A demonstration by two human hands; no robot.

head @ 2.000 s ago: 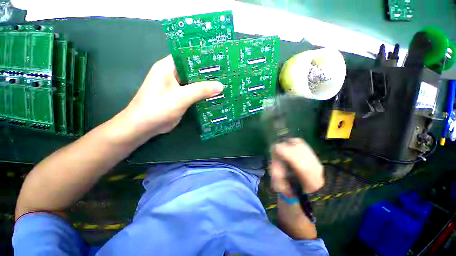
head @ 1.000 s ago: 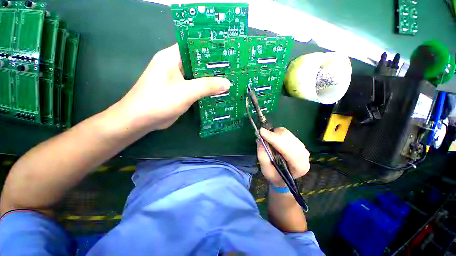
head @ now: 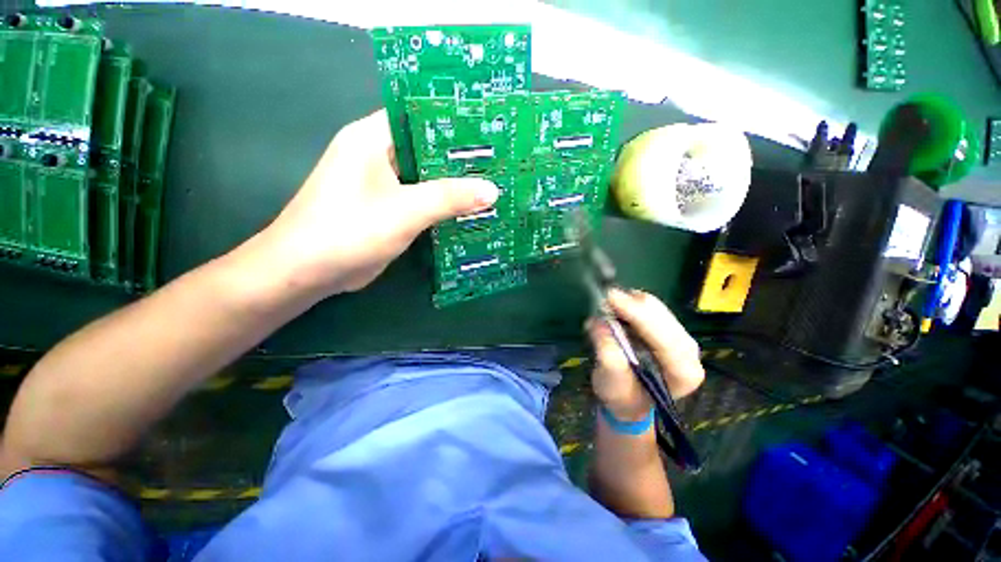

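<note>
My left hand [head: 362, 209] grips a green PCB panel [head: 519, 165] with short white connector strips, thumb on its face. A second green board [head: 450, 60] shows behind it, sticking out at the top. My right hand [head: 645, 357] holds dark tweezers [head: 648, 379]. Their tips are blurred near the panel's lower right; I cannot tell whether they touch it or hold a part. A round cream-yellow tub [head: 659, 181] with tiny silvery bits stands just right of the panel.
Stacked PCB panels [head: 44, 165] lie at the far left. On the right are a yellow sponge tray [head: 726, 281], a black holder [head: 810, 214], a black box with a white label [head: 907, 233] and a green reel [head: 946, 143]. A small board [head: 884, 44] lies at the top right.
A second ago the tweezer tips were on the panel's right middle; they have moved down and right with my right hand. My left hand still holds the panel.
</note>
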